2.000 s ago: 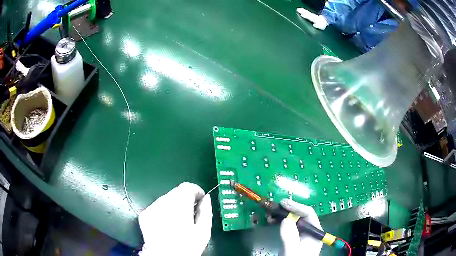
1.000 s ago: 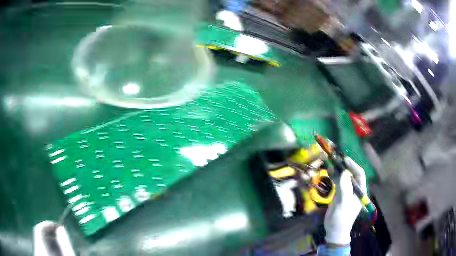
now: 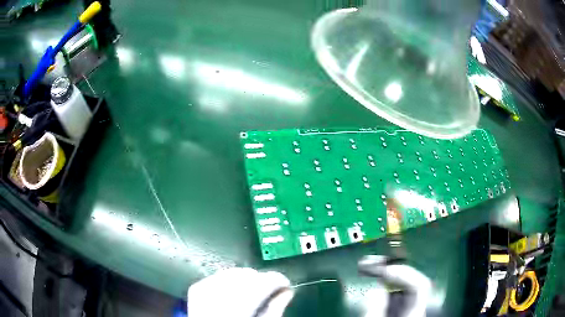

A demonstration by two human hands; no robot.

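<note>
The long green circuit board (image 3: 347, 179) lies on the shiny green bench, solder side up, with slot-shaped pads at its left end and square pads along its near edge. My left hand (image 3: 238, 294), in a white glove, holds thin solder wire (image 3: 315, 282) below the board's near left edge. My right hand (image 3: 396, 285), gloved and blurred, grips the soldering iron (image 3: 394, 221). Its copper-brown end is over the board's near edge; whether it touches is unclear.
At left, a black tray (image 3: 93, 127) holds a white bottle (image 3: 71, 111) and a cream cup (image 3: 38, 164). Behind are a solder spool (image 3: 80, 43) and blue tool (image 3: 46, 68). A clear hood (image 3: 396, 74) hangs over the far edge. A right tray (image 3: 480, 266) holds a yellow ring (image 3: 524, 291).
The view has swung back left. My right hand with the iron has moved from beside the right tray to the board's near edge. My left hand shows more fully.
</note>
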